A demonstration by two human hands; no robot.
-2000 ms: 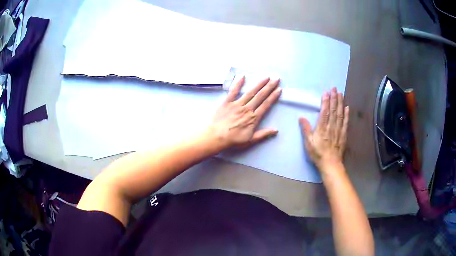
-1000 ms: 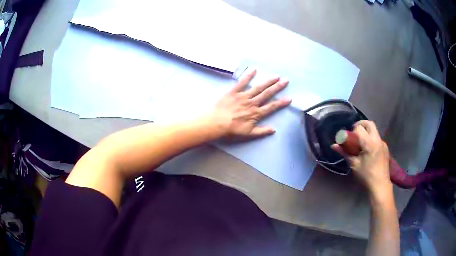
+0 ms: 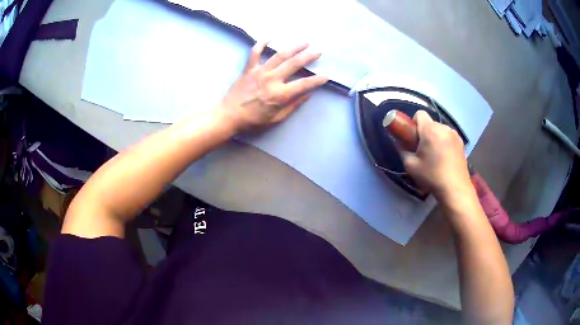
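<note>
The pale bluish-white back panel point(image 3: 318, 146) lies flat on the pressing table. Its centre seam point(image 3: 232, 28) shows as a thin dark wavy line running from the upper left to the iron's tip. The steam iron point(image 3: 375, 143) rests on the panel's right part and covers the seam there. My right hand point(image 3: 435, 152) is closed around the iron's brown wooden handle. My left hand point(image 3: 273, 89) lies on the panel with fingers spread, across the dark seam, left of the iron's tip. It holds nothing.
The table point(image 3: 528, 165) has a beige-grey cover. A magenta hose point(image 3: 502, 219) runs from the iron to the right edge. A grey tube point(image 3: 559, 135) lies at the far right. A dark fabric strip point(image 3: 58, 30) and purple pieces point(image 3: 16, 47) lie at the left. Pale scraps point(image 3: 523, 16) lie at the upper right.
My right hand has taken hold of the iron and moved it left from the table onto the panel's seam. My left hand has shifted left along the seam. The view has turned.
</note>
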